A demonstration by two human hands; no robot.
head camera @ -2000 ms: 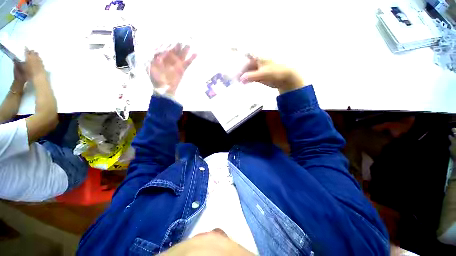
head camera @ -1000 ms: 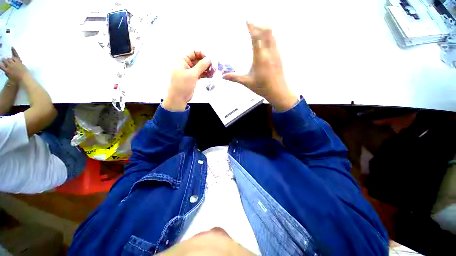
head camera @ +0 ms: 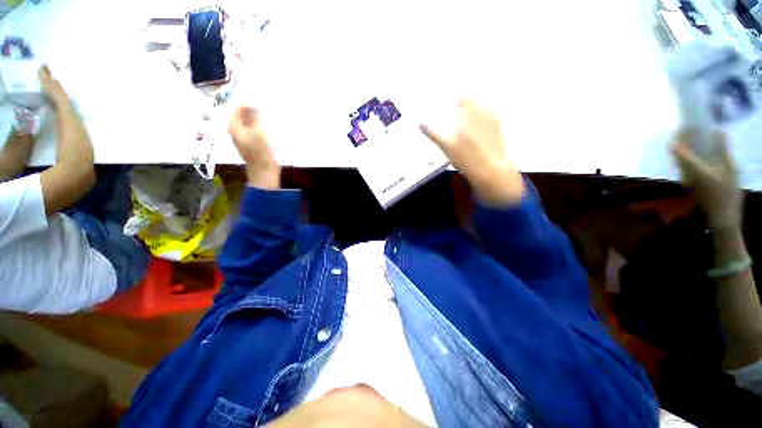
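A white retail box [head camera: 397, 163] with a dark purple picture lies on the white table, its near corner jutting over the table's front edge. My left hand [head camera: 253, 142] is blurred, raised to the left of the box and away from it; its fingers look curled, and whether it holds something small cannot be told. My right hand [head camera: 474, 142] is blurred, just right of the box, with thumb and fingers apart and nothing seen in it.
A smartphone [head camera: 206, 47] lies on a patterned pouch at the left, its strap over the edge. Neighbours' hands hold boxes at far left [head camera: 20, 75] and far right [head camera: 710, 92]. Stacked boxes are at the upper right. A yellow and clear bag [head camera: 180, 219] hangs below the table.
Both hands have come off the box and parted, the left moving left and the right moving right. The box stays near the edge. A neighbour's hand with a box has appeared at the right.
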